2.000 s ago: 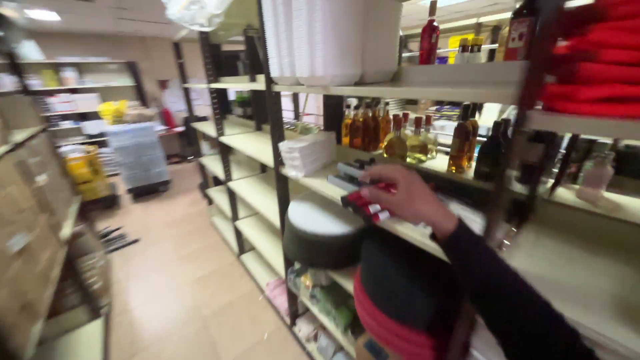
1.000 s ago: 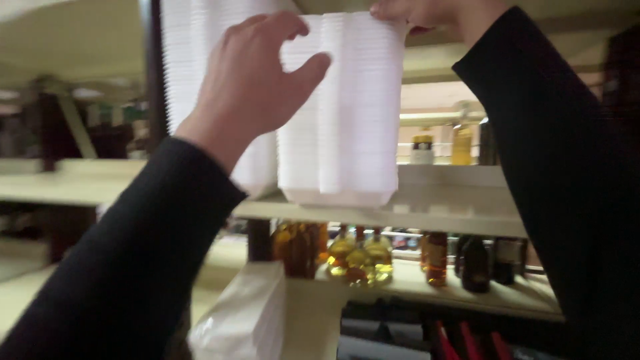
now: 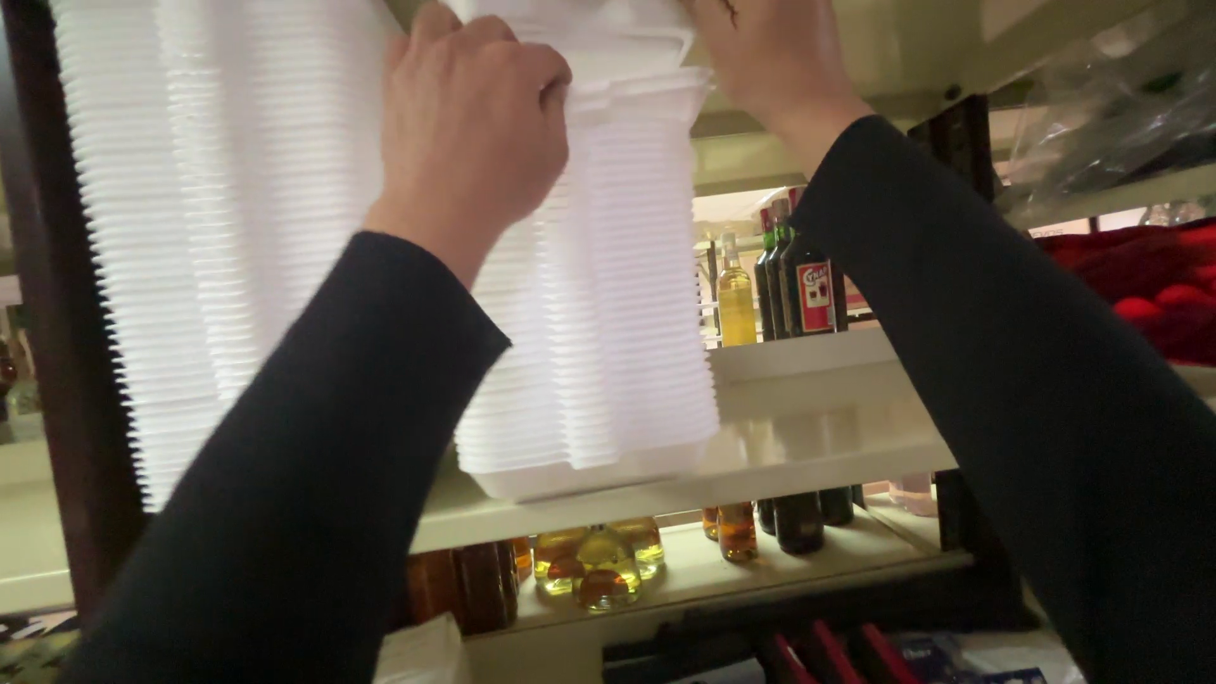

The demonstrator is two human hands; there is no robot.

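Observation:
A tall stack of white foam food containers stands on a cream metal shelf. At its top, my left hand has curled fingers against the upper containers, which sit slightly apart from the stack below. My right hand is at the right side of these upper containers, its fingers cut off by the frame's top edge. Whether either hand grips them is hard to tell. Another tall stack of white foam containers stands at the left, partly behind my left arm.
Behind the stack are a yellow bottle and dark bottles. Round bottles of yellow liquid stand on the shelf below. A dark upright post edges the left. Red items lie at the right, and white paper-like items low down.
My left hand's fingers, spread before the stack a second ago, are now curled at its top. Two seconds ago a hand was at dark and red items on a lower shelf. The view has moved closer.

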